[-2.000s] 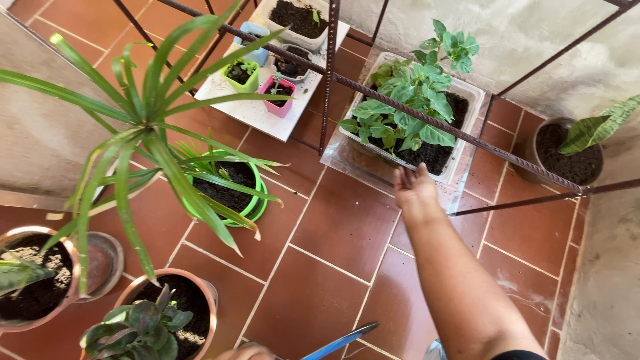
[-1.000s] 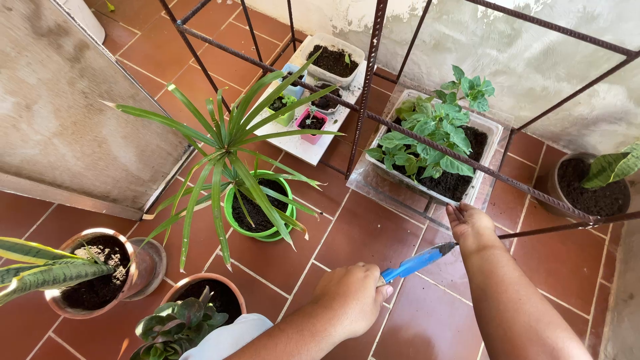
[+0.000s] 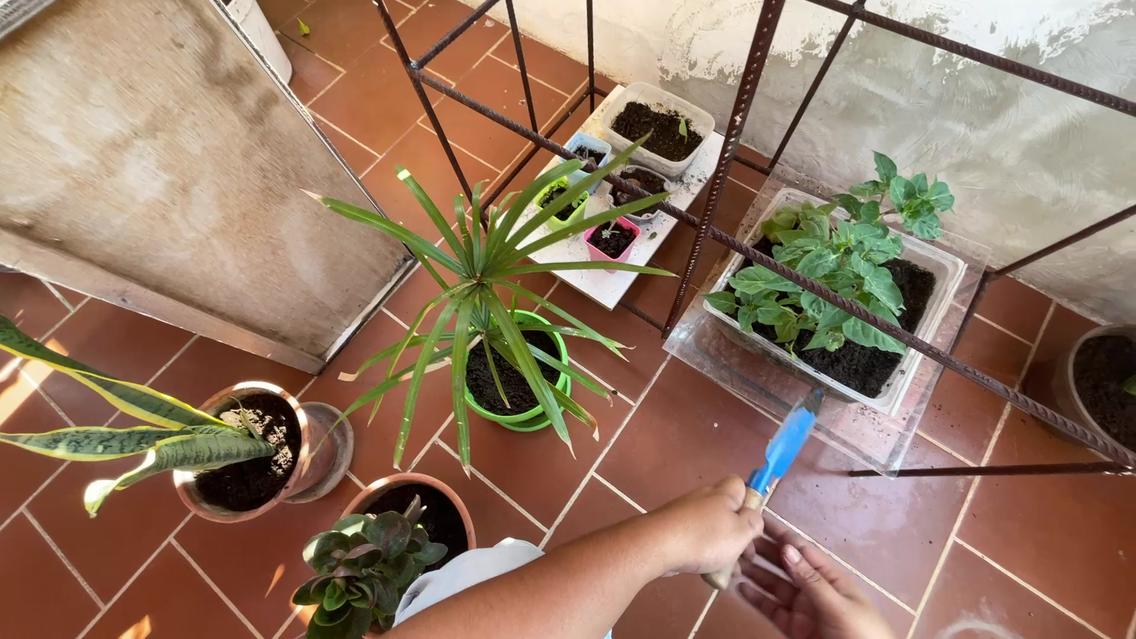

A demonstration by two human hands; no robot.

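Note:
My left hand [image 3: 710, 525] is closed around the wooden handle of a blue garden trowel [image 3: 783, 446]. The trowel's soiled tip points up and right, close to the near edge of a white rectangular planter [image 3: 951, 266] that holds dark soil [image 3: 865, 368] and a leafy green plant [image 3: 825, 257]. My right hand [image 3: 803, 581] is just right of the handle's end, palm partly up and fingers loosely spread, with nothing seen in it. Whether its fingertips touch the handle cannot be told.
A rusty rebar frame [image 3: 799, 280] crosses over the planter. Left of it are a white board [image 3: 595, 286] with small pots, a spiky plant in a green pot [image 3: 532, 417], a snake plant [image 3: 177, 444] and a dark-leaved potted plant [image 3: 368, 568]. A soil-filled pot [image 3: 1105, 382] is at right.
My right hand has moved from the planter's near edge down beside the trowel handle. The trowel, low in the frame at first, now points up toward the planter in my left hand.

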